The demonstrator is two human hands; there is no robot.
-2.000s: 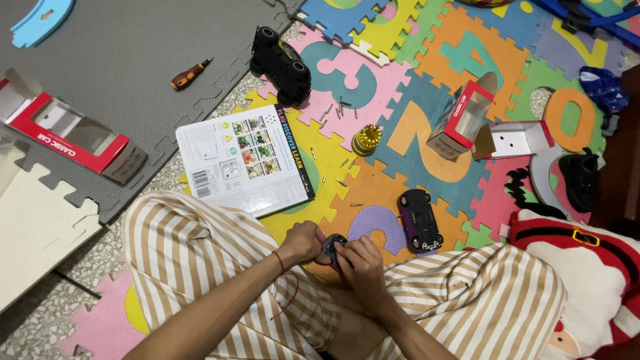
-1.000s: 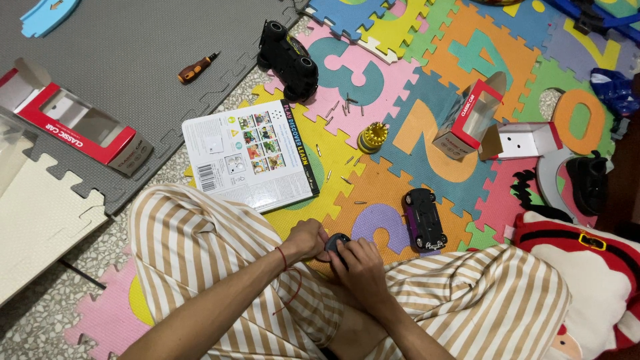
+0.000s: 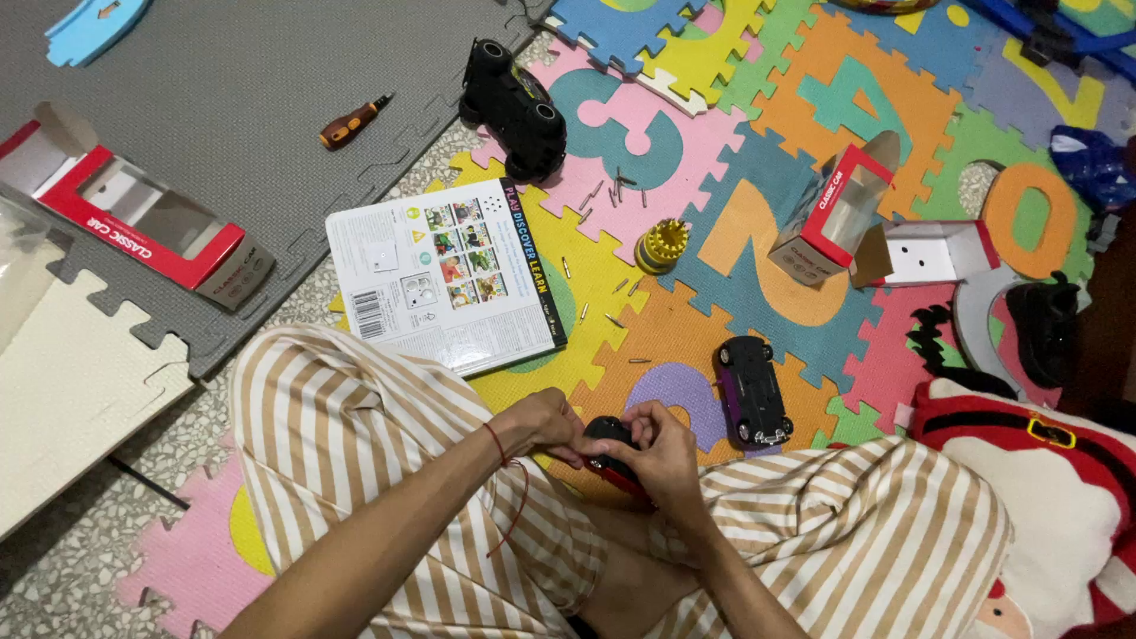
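Note:
A small black and red toy car (image 3: 612, 454) is held between both hands above my lap. My right hand (image 3: 658, 451) grips its right side, the thumb lying across the dark part. At its left edge, the fingers of my left hand (image 3: 543, 428) touch the car; whether they grip it is hidden. A purple toy car (image 3: 754, 390) lies with its black underside up, right of my hands. Beyond them are scattered screwdriver bits (image 3: 617, 188) and a yellow bit holder (image 3: 661, 246). A larger black toy car (image 3: 512, 110) lies farther off, wheels showing.
A book (image 3: 448, 275) lies face down on the foam mats. A brown and orange screwdriver (image 3: 355, 122) rests on the grey mat (image 3: 240, 53). Opened red and white car boxes (image 3: 142, 222) lie left, with others (image 3: 834, 213) at right. A Santa plush (image 3: 1038, 506) lies at lower right.
The toy car in my hands has been turned, and its red part now shows. My right hand has shifted around it.

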